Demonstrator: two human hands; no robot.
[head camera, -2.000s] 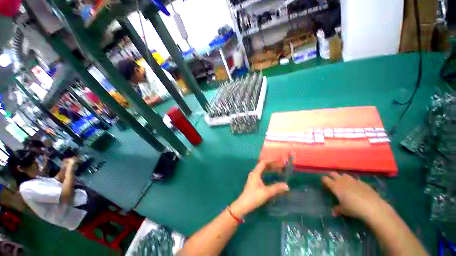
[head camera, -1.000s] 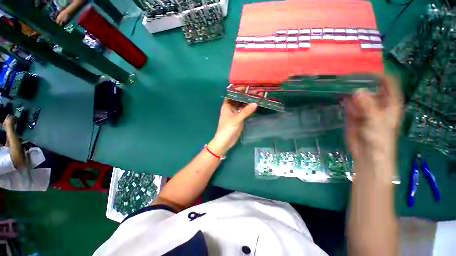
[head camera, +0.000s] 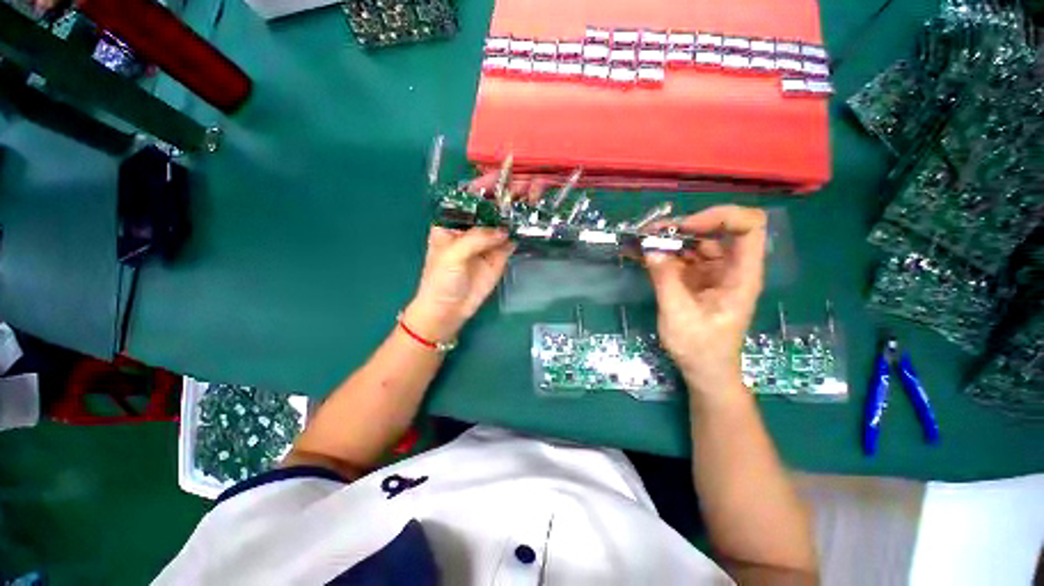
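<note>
My left hand (head camera: 467, 258) and my right hand (head camera: 712, 275) hold a circuit board panel (head camera: 561, 227) between them, one at each end, above the bench. Thin silver rods stick up from the panel's far side. Below it a clear holder (head camera: 561, 284) lies on the green mat. Nearer to me, a second clear holder bears green boards (head camera: 607, 364) with silver rods pointing away from me; my right hand and wrist hide part of it. Blue-handled cutters (head camera: 895, 395) lie open at the right.
A red foam stack (head camera: 653, 120) with rows of small silver-white parts lies at the far side. Stacked board panels (head camera: 962, 195) fill the right. A white bin (head camera: 246, 435) of small boards stands below left. A black object (head camera: 152, 206) lies at left.
The view has tilted down and shifted. My hands were apart, my right one blurred with a panel and my left one holding a smaller board piece; now both hold one panel.
</note>
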